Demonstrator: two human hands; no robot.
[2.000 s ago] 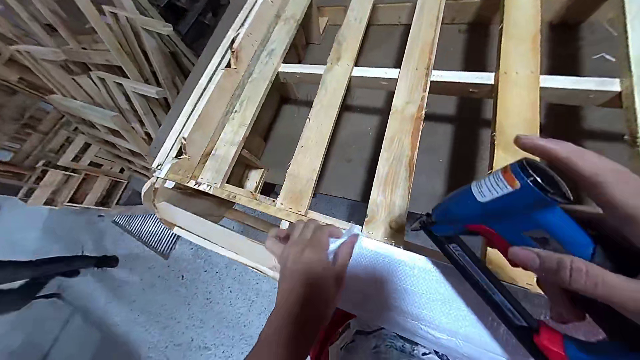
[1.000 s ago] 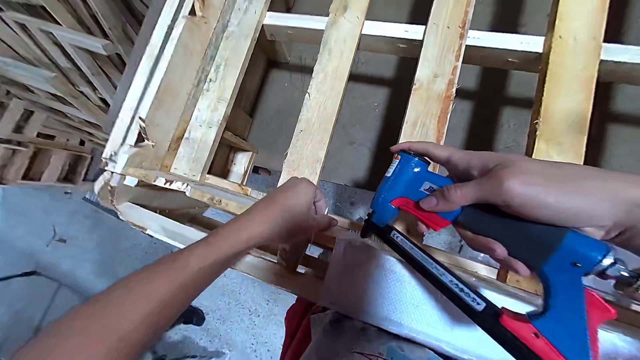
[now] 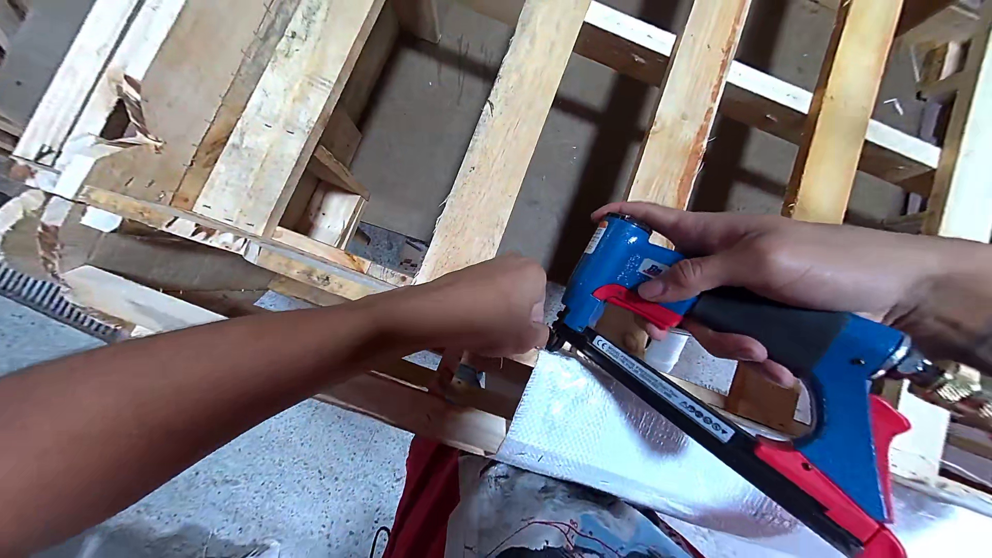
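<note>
My right hand (image 3: pixel 775 263) holds a blue pneumatic stapler (image 3: pixel 620 271) by its black grip, with the fingers around the red trigger. Its nose is against or just over the top edge of white woven plastic sheeting (image 3: pixel 620 418), which covers the near rail of a wooden frame. Just left of the nose is my left hand (image 3: pixel 496 306), closed like a fist near the sheeting's corner; whether its fingertips pinch anything is hidden. Wooden slats (image 3: pixel 515 132) run away from the near rail (image 3: pixel 426 415) of the frame.
An air hose fitting (image 3: pixel 942 380) is attached to the stapler's rear. A white-edged crosspiece (image 3: pixel 763 93) passes beneath the slats. Torn board (image 3: pixel 132 116) lies at the frame's left corner, with a strip of metal springs or teeth (image 3: pixel 54 302) below. Dark and red clothing (image 3: pixel 426 496) is at the near edge.
The stapler has moved left to the sheeting's left end, beside my left hand. My left hand held the sheeting's corner two seconds ago and is now turned into a fist. The view has moved closer.
</note>
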